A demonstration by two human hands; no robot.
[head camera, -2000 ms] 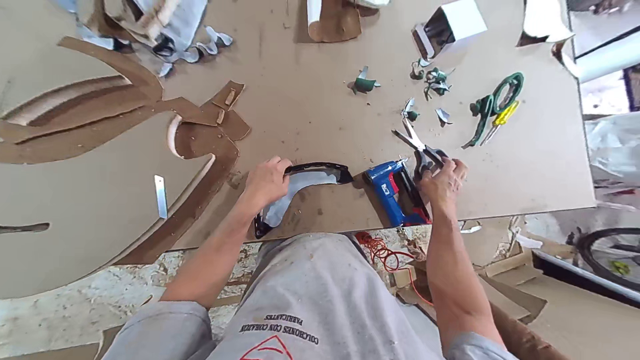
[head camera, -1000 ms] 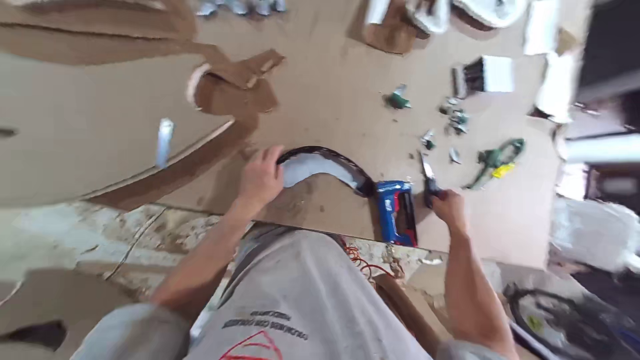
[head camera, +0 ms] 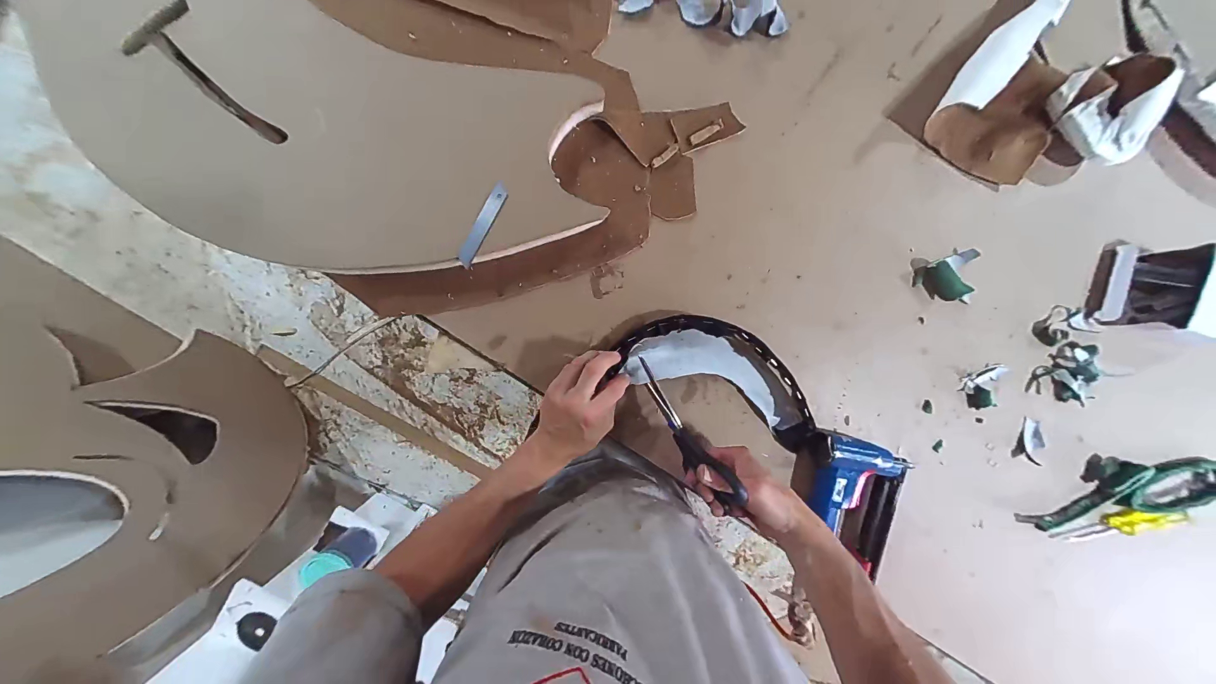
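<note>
My left hand [head camera: 578,404] grips the left end of a curved, crescent-shaped piece [head camera: 698,356], which has a light grey-white face and a black edge strip dotted with staples. Scissors [head camera: 680,426] with dark handles are in my right hand [head camera: 741,486]. Their blades point up and left, and the tips lie over the light face close to my left hand; whether the blades touch it I cannot tell. Against the right end of the curved piece lies a blue staple gun [head camera: 855,484], partly behind my right forearm.
Brown cut-out board shapes [head camera: 332,171] cover the upper left, with a small metal strip [head camera: 484,225] on one. Green-and-white scraps [head camera: 943,275], green-handled snips [head camera: 1130,489], a yellow-handled tool [head camera: 1145,521] and an open box [head camera: 1154,285] lie at right. The table's edge [head camera: 475,351] runs diagonally at left.
My right hand has brought the scissors from beyond the staple gun to the curved piece. My left hand stays at the left end of that piece. The view has shifted left.
</note>
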